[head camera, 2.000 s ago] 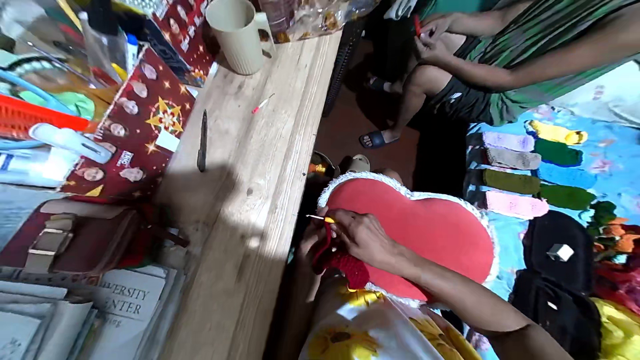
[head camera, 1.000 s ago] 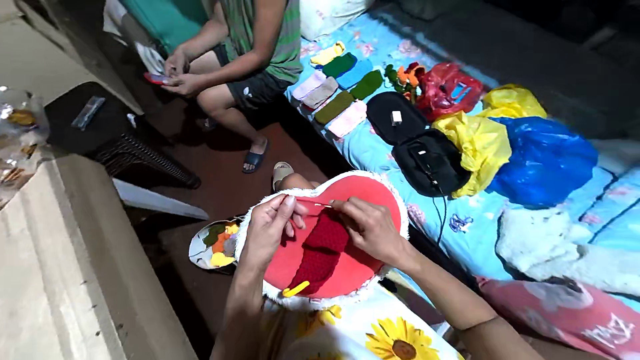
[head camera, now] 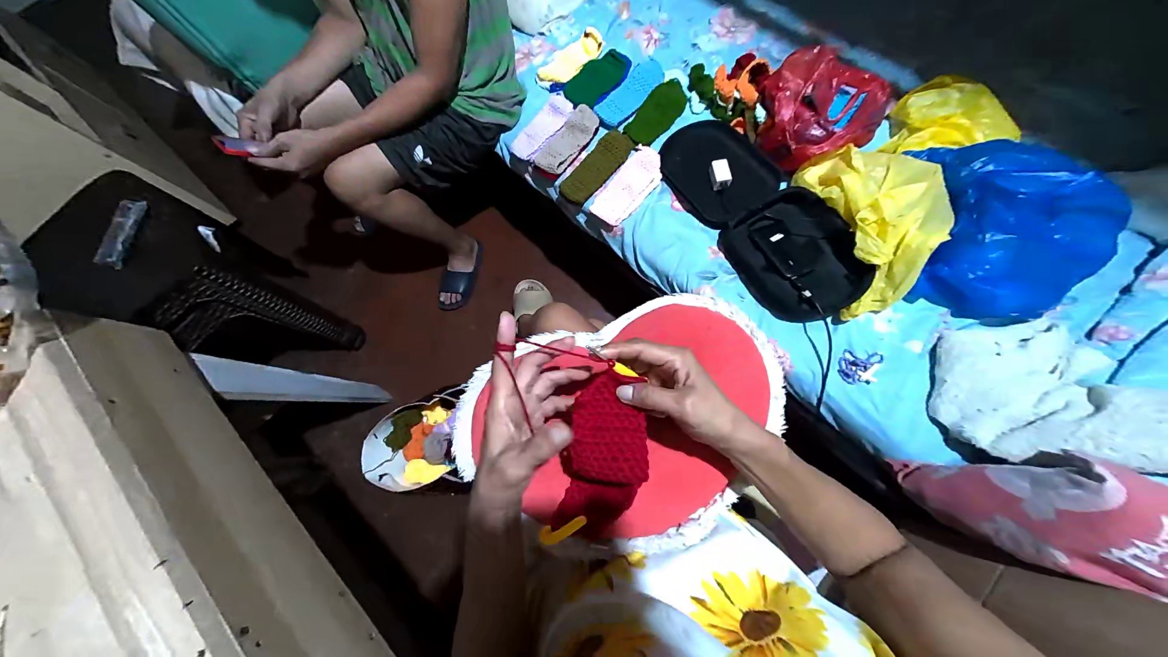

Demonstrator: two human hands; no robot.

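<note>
A dark red crocheted piece (head camera: 610, 433) hangs over a red heart-shaped cushion (head camera: 703, 365) with white fluffy trim, on my lap. My right hand (head camera: 671, 388) pinches the top edge of the piece together with a crochet hook (head camera: 624, 369), whose yellow part shows between the fingers. Dark red yarn (head camera: 552, 349) runs from there to my left hand (head camera: 525, 411), wrapped around its raised index finger, with the other fingers spread. A yellow-orange clip or marker (head camera: 562, 530) lies at the lower end of the piece.
A seated person (head camera: 401, 100) holds a phone at upper left. On the bed to the right lie several knitted or crocheted pieces (head camera: 596, 167), an unzipped black case (head camera: 794, 251) and plastic bags (head camera: 1022, 228). A wooden table edge (head camera: 182, 493) is at left; a bowl (head camera: 383, 461) with coloured yarn items stands below.
The view has swung right from the table toward the bed. Since one second ago my left hand has opened out, its index finger now raised with yarn around it.
</note>
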